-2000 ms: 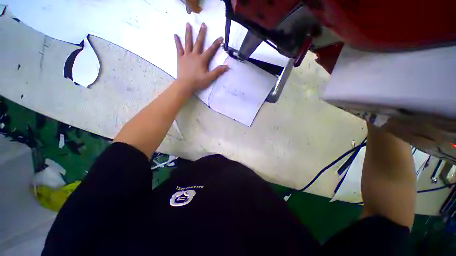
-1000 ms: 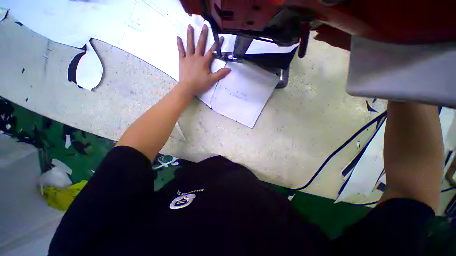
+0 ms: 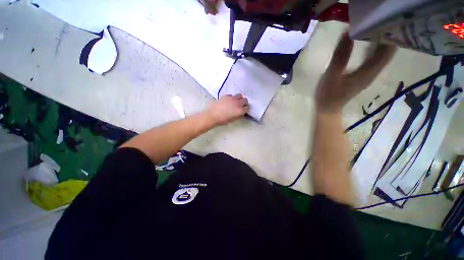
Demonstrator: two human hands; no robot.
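The cloth cutting machine (image 3: pixel 277 12) stands at the top, its dark upright knife standard and presser foot (image 3: pixel 239 52) at the corner of a white-topped cut piece (image 3: pixel 257 81). A dark gap parts this piece from the paper marker (image 3: pixel 168 35) on its left. My left hand (image 3: pixel 231 108) is shut on the cut piece's near edge, fingers curled on its top. My right hand (image 3: pixel 348 76) is blurred, raised beside the machine below the control box (image 3: pixel 407 25). Its fingers are apart and it holds nothing.
A small round-sided cut piece (image 3: pixel 102 55) lies at the left on the cream table (image 3: pixel 137 106). Long offcuts (image 3: pixel 407 152) are heaped at the right, with a black cable (image 3: pixel 374 104) beside them. Scraps and yellow plastic (image 3: pixel 53 194) lie on the green floor. Part of another hand (image 3: pixel 209 6) shows at the top.
My left hand has moved from lying flat on the marker to the cut piece's near edge. My right hand has come out from behind the control box. The piece has parted from the marker.
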